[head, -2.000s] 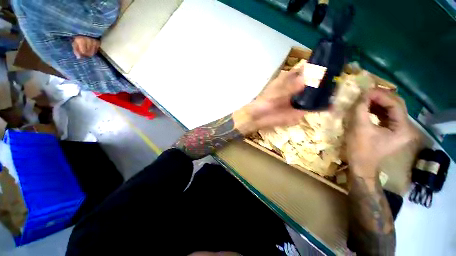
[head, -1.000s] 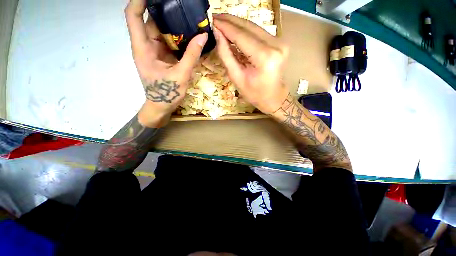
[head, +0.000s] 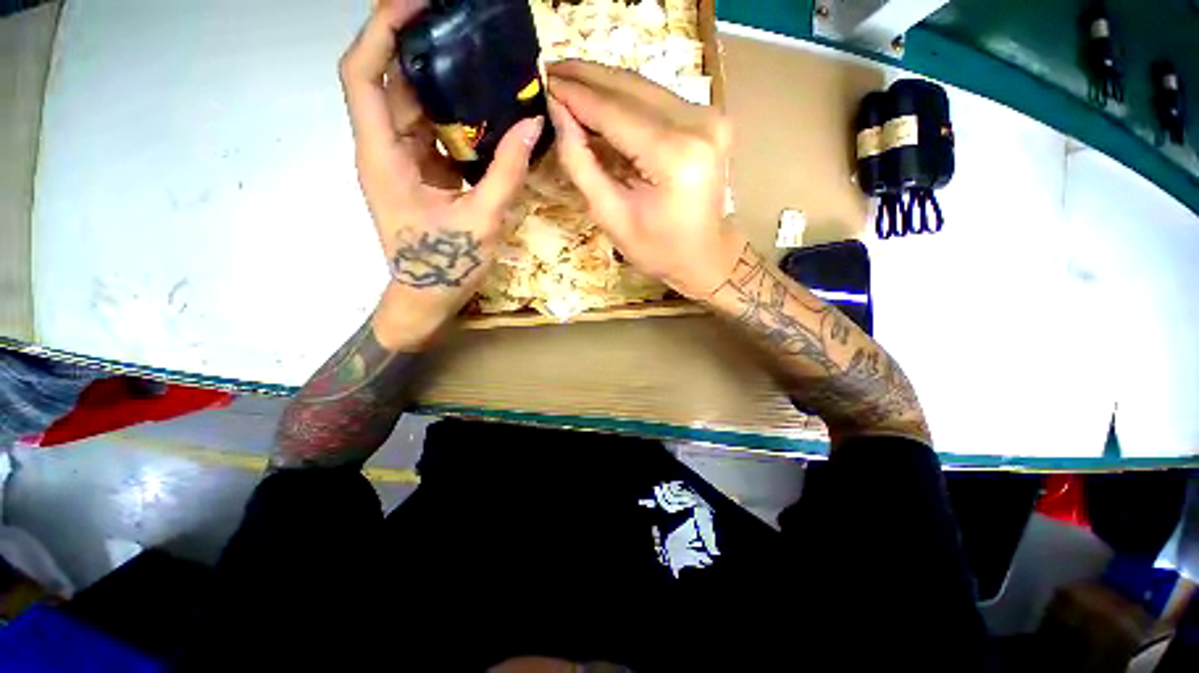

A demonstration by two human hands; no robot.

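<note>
My left hand [head: 441, 197] is closed around a glossy black unit [head: 473, 66] with yellow-orange marks, at the top of the view. The unit's upper end is cut off by the frame edge. My right hand [head: 644, 164] is at the unit's right side, thumb and forefinger pinched together against its edge. Whether a pale tab is between those fingers cannot be told. Beneath both hands, an open brown tray [head: 592, 314] holds a heap of pale tabs [head: 559, 263].
Banded black units [head: 907, 136] with cord loops lie right of the tray. A smartphone [head: 831, 279] and a single loose tab [head: 790, 228] lie nearer, by my right forearm. A green conveyor [head: 1026, 53] carries small black units at the upper right. Cardboard [head: 565, 375] lies under the tray.
From two seconds ago, the view has swung and my hands have come together at the unit. Over the last second they have barely moved, my right fingers staying at its side.
</note>
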